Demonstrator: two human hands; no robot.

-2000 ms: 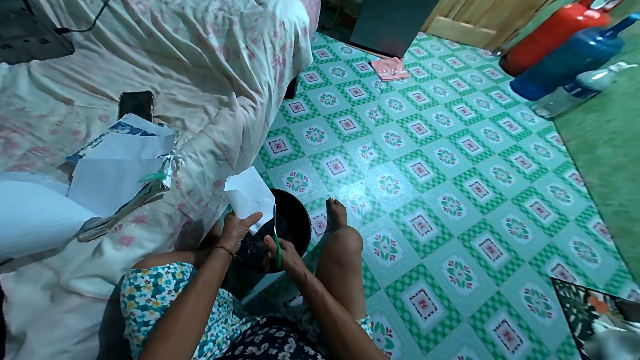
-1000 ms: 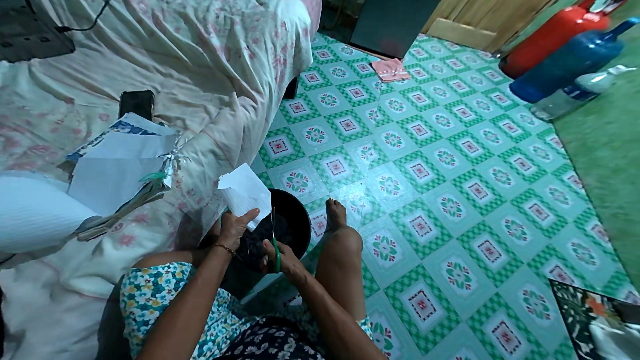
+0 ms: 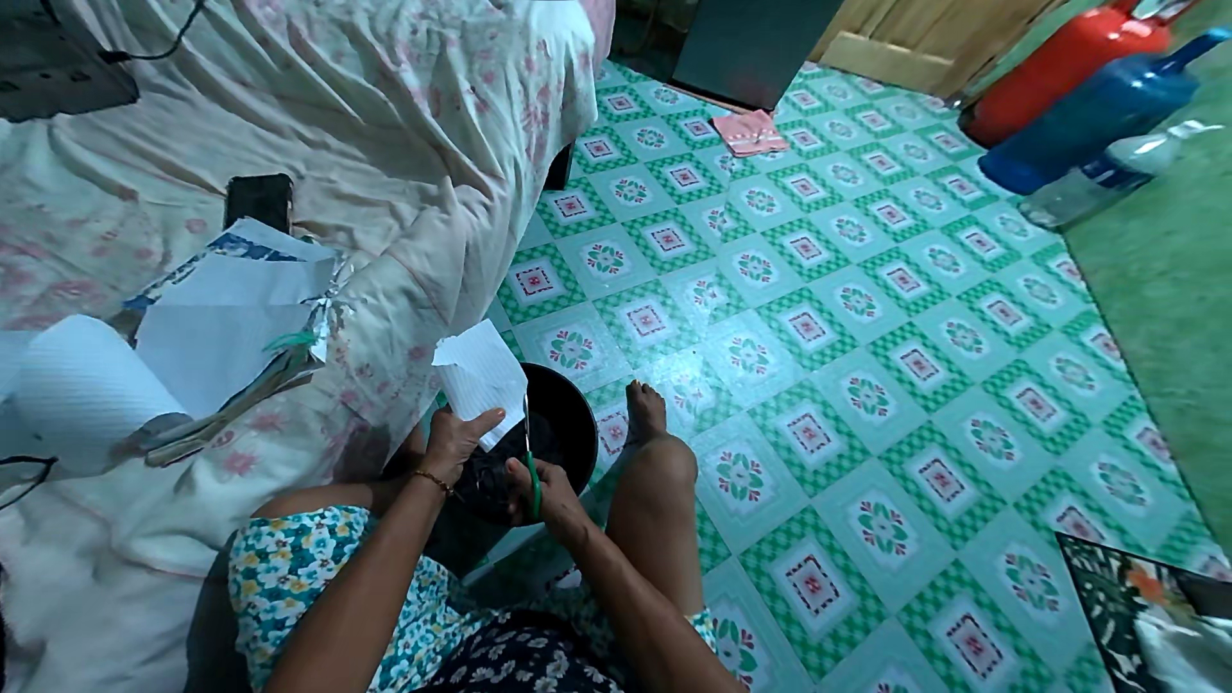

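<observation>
Lined white paper (image 3: 484, 372) is pinched in my left hand (image 3: 456, 445), above the black bucket (image 3: 576, 404) between my legs. My right hand (image 3: 547, 493) holds green-handled scissors (image 3: 532, 481) by their handles, with the blades pointing up along the paper's right edge. Whether the blades touch the paper cannot be told. Dark material (image 3: 491, 486), perhaps a plastic bag, lies in the bucket below my hands. On the bed to the left rest a stack of papers (image 3: 217, 337) and a white roll (image 3: 91, 390).
A black phone (image 3: 259, 201) lies on the floral bedsheet (image 3: 414, 192). Pink cloth (image 3: 750, 133) lies on the patterned floor. Red (image 3: 1068, 67) and blue (image 3: 1088, 120) containers and a clear bottle (image 3: 1088, 188) stand by the green wall. A dark patterned item (image 3: 1107, 597) is at lower right.
The paper in my left hand has changed its tilt slightly. My right hand and the scissors have shifted a little beside it.
</observation>
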